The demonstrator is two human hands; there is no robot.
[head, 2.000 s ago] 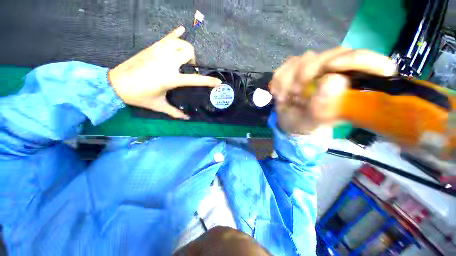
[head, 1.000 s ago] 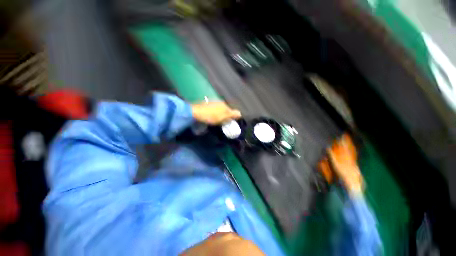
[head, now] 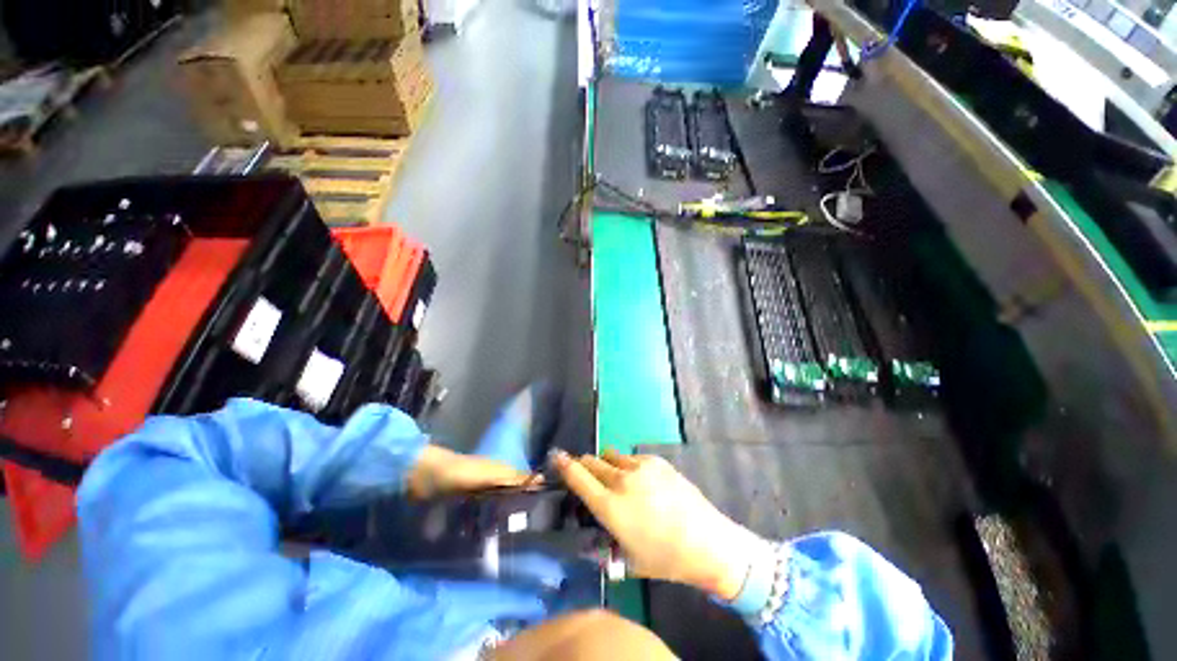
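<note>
A long black fan module (head: pixel 445 532) lies across in front of me, blurred, low in the view at the bench's near edge. My left hand (head: pixel 478 475) is on its far side, fingers along the top edge, partly hidden by the sleeve. My right hand (head: pixel 652 517) is at its right end, fingers bent over that end, with a band and beaded bracelet on the wrist. The electric screwdriver is not in view.
Three black slotted modules with green boards (head: pixel 798 377) lie on the dark mat (head: pixel 723 375); two more (head: pixel 667 136) lie further off. Cables cross the bench. A screw tray (head: pixel 1011 575) is at right. Black and red crates (head: pixel 168 375) stand at left, cartons (head: pixel 349 91) behind.
The view has turned along the bench and to the crates. My right hand has let go of the orange screwdriver and now holds the module's end. The module has turned and come close to my body.
</note>
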